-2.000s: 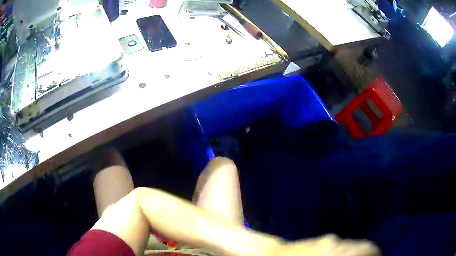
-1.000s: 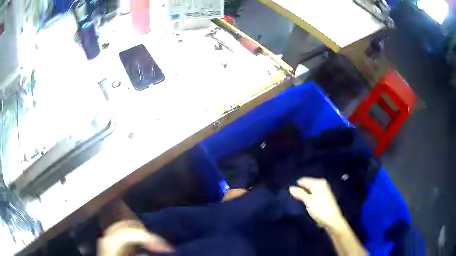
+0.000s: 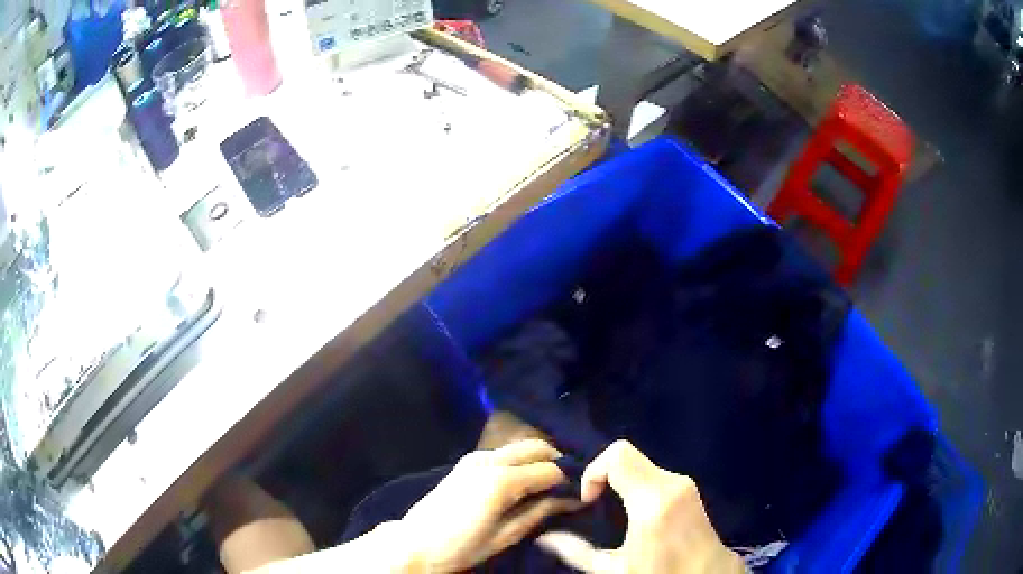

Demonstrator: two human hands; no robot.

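A dark navy garment lies over my lap at the bottom centre. My left hand grips its cloth with bent fingers. My right hand is close beside it, thumb and fingers pinching the same cloth. The fingertips of both hands nearly meet, and the pinched part is small and dark. A blue plastic bin stands just beyond my hands and to the right. Dark garments are piled in it, with small white labels showing.
The white table runs along the left, its wood edge close to the bin. A white machine body, a smartphone and a pink bottle are on it. A red stool stands on the floor behind the bin.
My right hand has moved from over the bin to beside my left hand. My left hand has moved right and now grips the cloth. The view has shifted, showing more of the bin.
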